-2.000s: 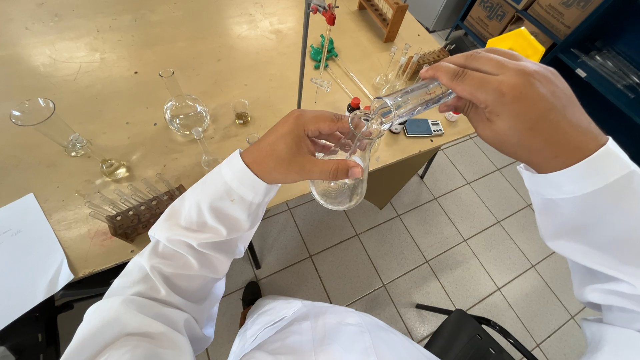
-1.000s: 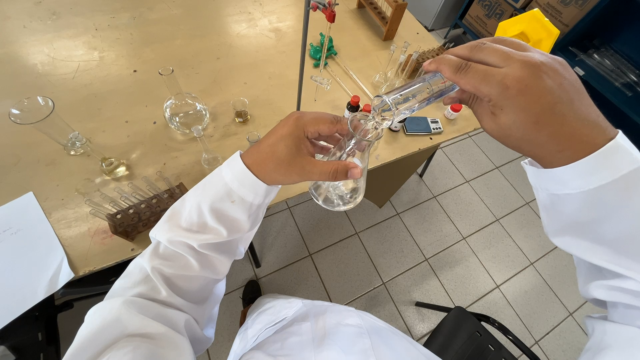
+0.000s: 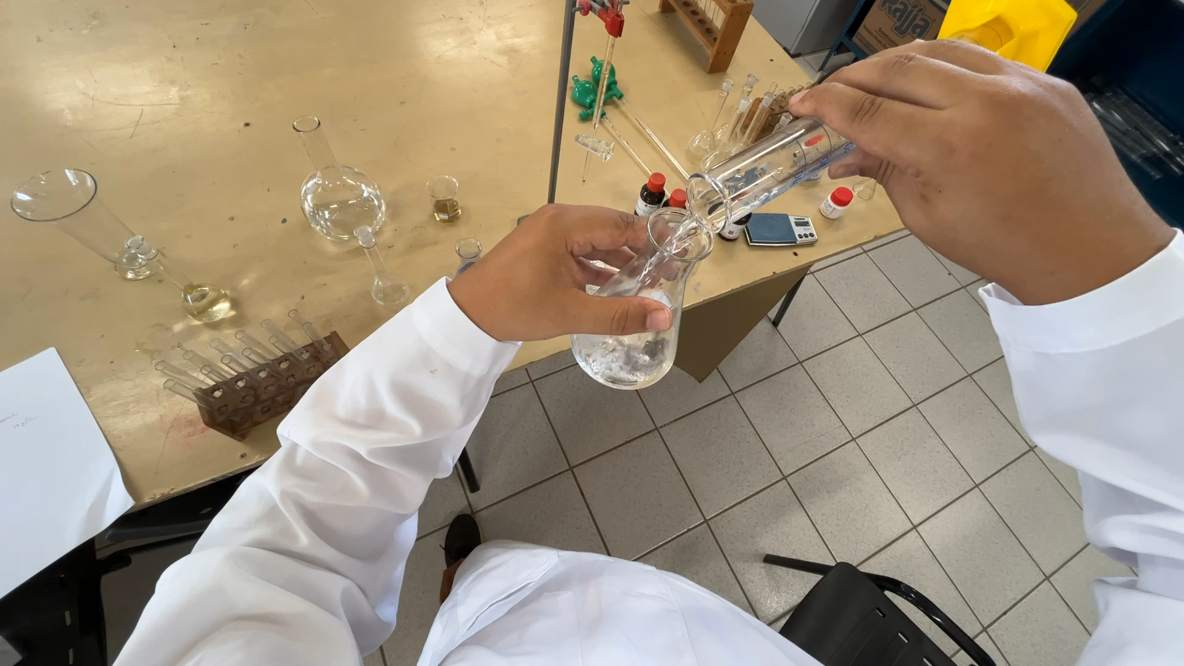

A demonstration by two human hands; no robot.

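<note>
My left hand (image 3: pixel 578 277) is closed around the neck of a glass Erlenmeyer flask (image 3: pixel 629 356), which holds clear, stirred-up liquid beyond the table edge. In my right hand (image 3: pixel 980 153) is a tilted glass cylinder (image 3: pixel 772 171), its lip at the flask's mouth, with clear liquid running from it into the flask. The cylinder's far end is hidden by my fingers. Behind the flask are a dark bottle with a red cap (image 3: pixel 652 194) and a small digital scale (image 3: pixel 782 229). A round flask of clear liquid (image 3: pixel 342 203) and a small beaker (image 3: pixel 444 199) stand to the left.
A wooden rack of test tubes (image 3: pixel 268 384) sits near the table's front edge, beside white paper (image 3: pixel 51 462). A tall conical glass (image 3: pixel 79 208) is at left. A metal stand rod (image 3: pixel 561 102) rises behind my left hand. A black chair (image 3: pixel 860 620) is at lower right.
Clear liquid has kept flowing from the cylinder into the flask. My right hand has shifted slightly to the right since the earliest frame, while my left hand has stayed about where it was.
</note>
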